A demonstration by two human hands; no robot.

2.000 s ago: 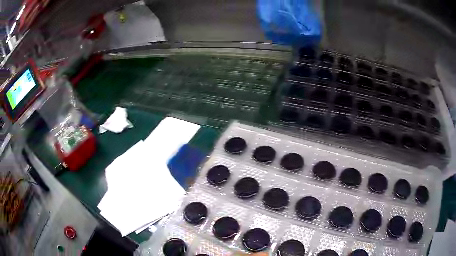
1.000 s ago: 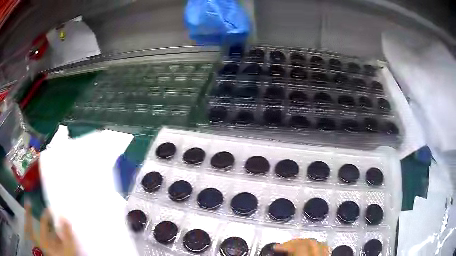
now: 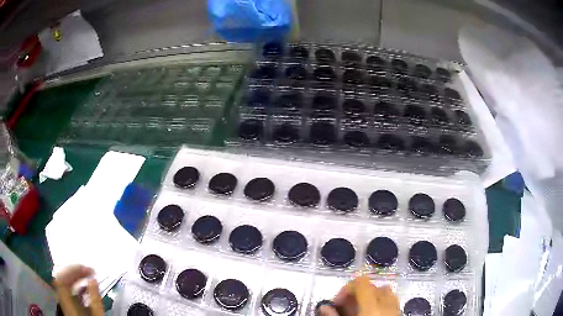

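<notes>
In the head view, the near blister tray [image 3: 220, 165] holds rows of glossy round black parts [image 3: 289, 245]. My right hand [image 3: 364, 299] is at the bottom edge, over the tray's third visible row. Its fingertips are at a black part [image 3: 325, 305] that it partly hides; whether it grips the part cannot be told. My left hand [image 3: 79, 290] is at the bottom left, blurred and cut off, by the lower end of the loose white sheets [image 3: 92, 216]. A small whitish bit shows between its fingers, but whether it is held is unclear.
A far tray [image 3: 370, 157] with black parts lies behind; an empty-looking clear tray [image 3: 154, 105] is back left. A blue bag [image 3: 252, 17] hangs at the back. A white wad [image 3: 55, 164] and red bin [image 3: 23, 208] are left. Translucent sheets [image 3: 512, 105] and white papers [image 3: 515, 271] are right.
The view has swung right. A white sheet raised at the left one second ago is no longer raised, and the white wad shows again. My right hand reaches slightly further into view.
</notes>
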